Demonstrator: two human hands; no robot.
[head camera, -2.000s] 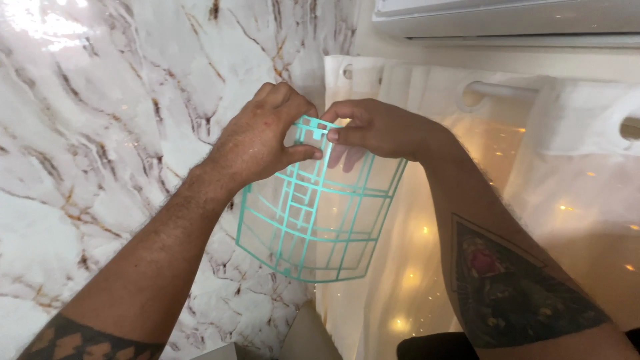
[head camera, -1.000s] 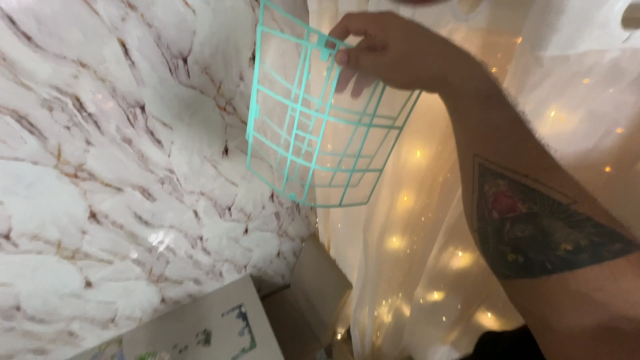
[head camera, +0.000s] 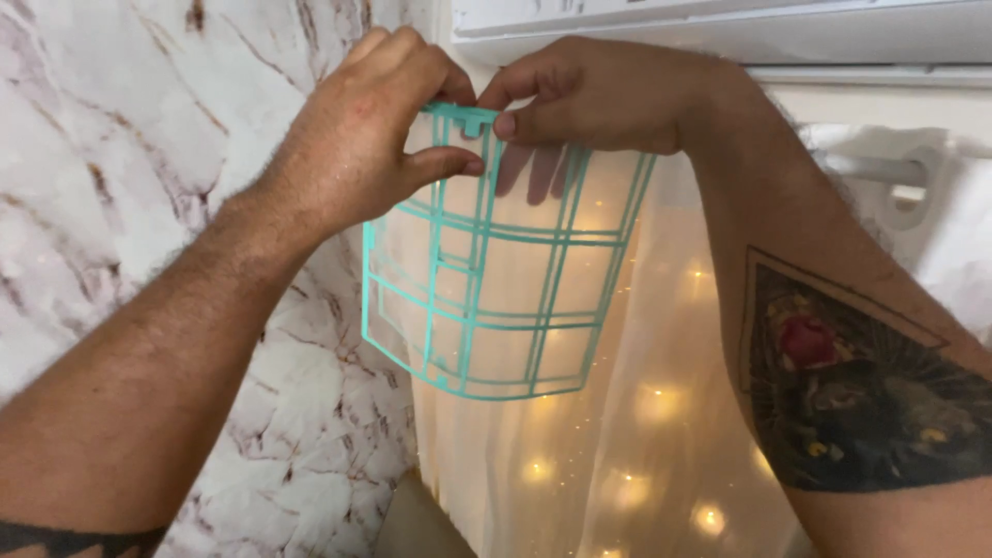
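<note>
A curved mesh air filter with a turquoise plastic frame (head camera: 515, 318) hangs upright from my two hands, in the middle of the view. My left hand (head camera: 376, 132) pinches its top edge, thumb in front of the mesh and fingers behind the rim. Just beside it, my right hand (head camera: 581, 101) grips the same edge between thumb and index finger. Its other fingers show through the translucent mesh.
Above my right hand is the underside of a white wall air conditioner (head camera: 852, 46). A marble-patterned wall (head camera: 155, 232) is at the left. Sheer white curtains (head camera: 666, 465) with small lights behind them hang from a rod (head camera: 868, 167).
My left hand, out of view one second ago, is back on the filter's top edge. My right hand has kept its hold. The view has shifted back up to the air conditioner.
</note>
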